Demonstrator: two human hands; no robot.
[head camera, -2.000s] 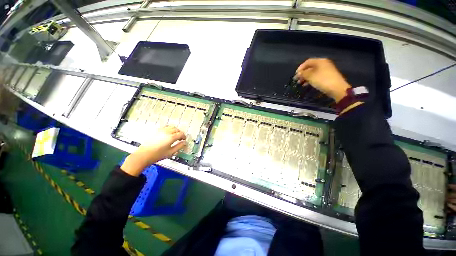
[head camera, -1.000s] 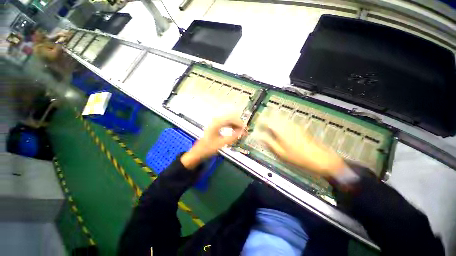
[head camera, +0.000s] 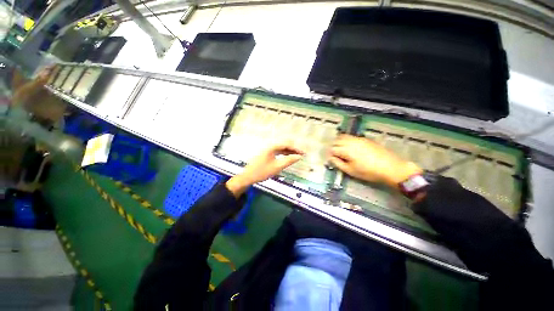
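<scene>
A framed circuit board panel (head camera: 261, 130) lies on the rail at centre, joined by a dark bar to a second panel (head camera: 449, 176) on the right. My left hand (head camera: 267, 167) is over the lower part of the first panel, thumb and index finger close together. My right hand (head camera: 364, 159) is over the dividing bar, fingers bent down at the first panel's right edge. Both hands are slightly blurred. I cannot tell if either holds a small part. A dark red band with a pale face (head camera: 415, 183) is on my right wrist.
A large black tray (head camera: 419, 54) with small parts scattered inside stands behind the panels. A smaller black tray (head camera: 217, 56) stands further left. A silver rail (head camera: 364, 229) runs along my side. Blue stools (head camera: 191, 189) stand on the green floor. A blurred person (head camera: 37, 97) is at far left.
My right hand moved from the large tray to the panels and now sits at the dividing bar. My left hand stays over the left panel. The view shifted, and the panels sit differently in it.
</scene>
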